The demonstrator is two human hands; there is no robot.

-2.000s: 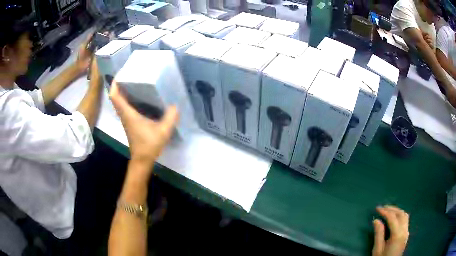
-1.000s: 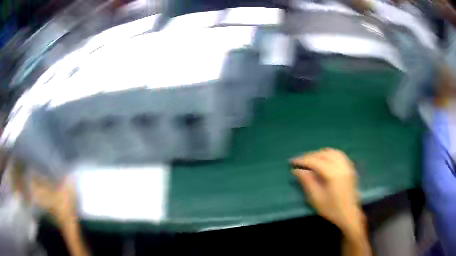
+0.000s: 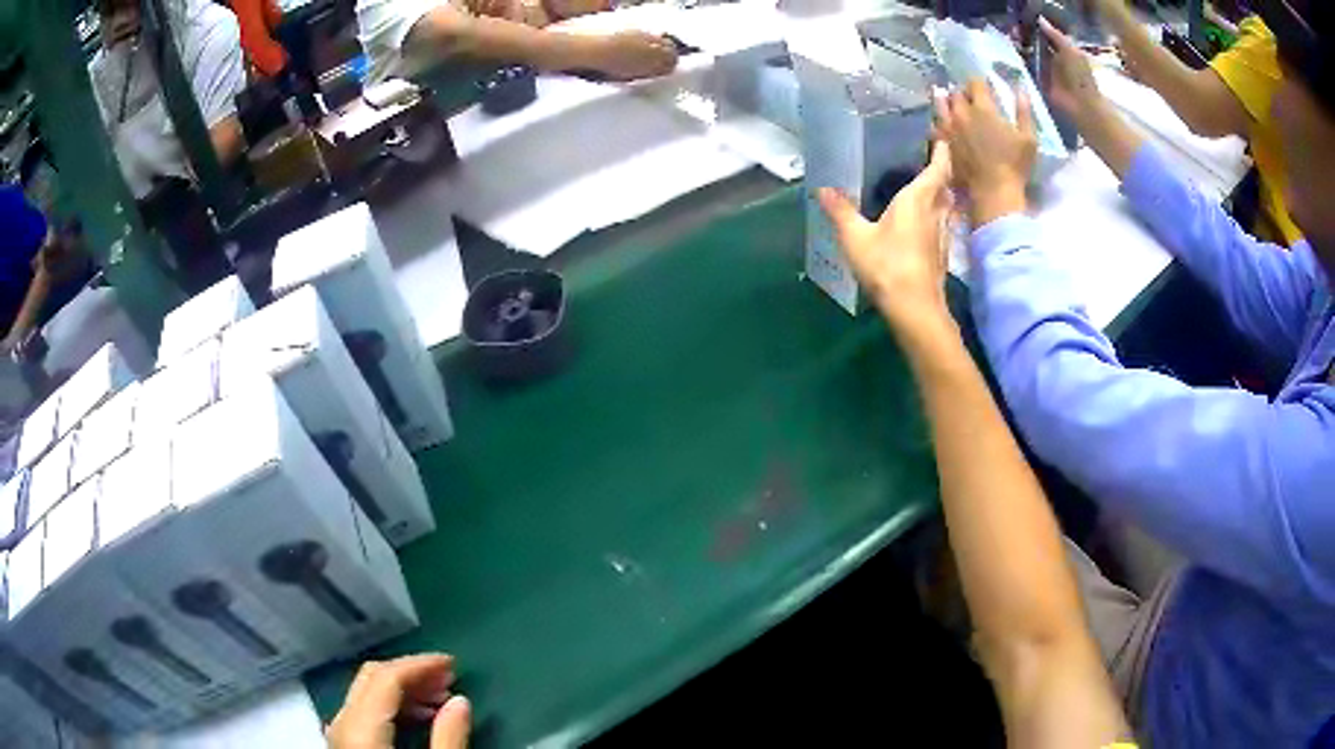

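Note:
My right hand [image 3: 900, 249] is at an open-topped retail box [image 3: 832, 183] on the right, thumb and fingers spread across its near side; I cannot tell whether they touch it. A dark shape shows inside the box. My left hand [image 3: 398, 705], cut off by the bottom edge, is empty with loosely curled fingers, beside the front of the grouped boxes. Closed white retail boxes [image 3: 242, 454] with dark fan pictures stand upright in rows at left.
A black cup-like part [image 3: 514, 325] sits on the green bench [image 3: 659, 439]. A neighbour's blue sleeve [image 3: 1076, 344] and hand are close at right, by another box [image 3: 996, 73]. Across the bench, an arm reaches over white sheets [image 3: 615, 161]. A green post stands at upper left.
The view has swung right. My left hand no longer holds the box it held two seconds ago. My right hand has moved from low over the bench to the open box.

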